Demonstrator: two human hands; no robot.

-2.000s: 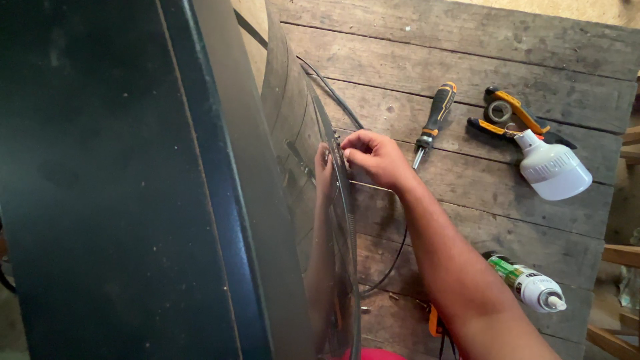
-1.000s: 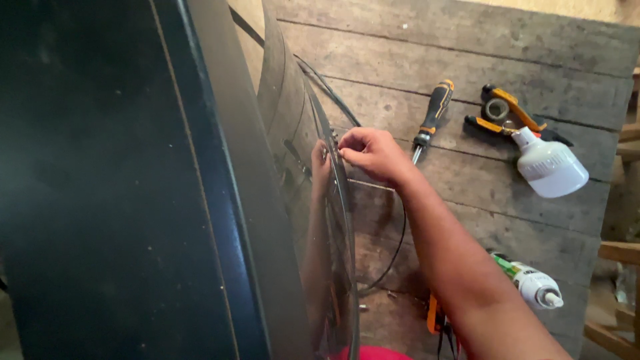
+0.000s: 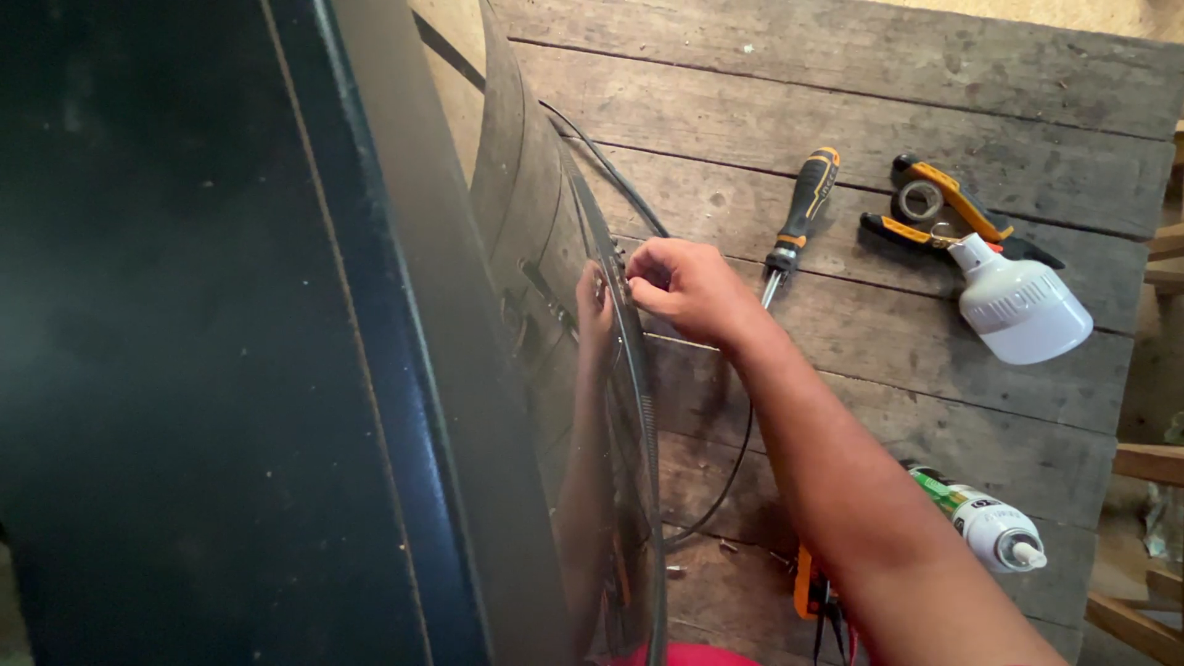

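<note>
A large black casing (image 3: 231,351), seemingly a television set, fills the left side. Its glossy curved front (image 3: 546,277) mirrors the planks and my arm. My right hand (image 3: 680,282) reaches in from the lower right, thumb and fingers bent at small dark parts on the front's bottom edge. Whether the fingertips pinch anything is hidden. My left hand is out of view. Nearest to the right hand lies a screwdriver (image 3: 805,208) with a black and orange handle, its shaft pointing down. A black cable (image 3: 615,176) runs behind and below the hand.
On the plank table (image 3: 925,388), to the right, are orange-black pliers (image 3: 962,199), a tape roll (image 3: 918,200), a white light bulb (image 3: 1025,301) and a spray can (image 3: 980,523). An orange tool (image 3: 807,587) is partly behind my forearm. Small screws (image 3: 675,569) lie near the cable.
</note>
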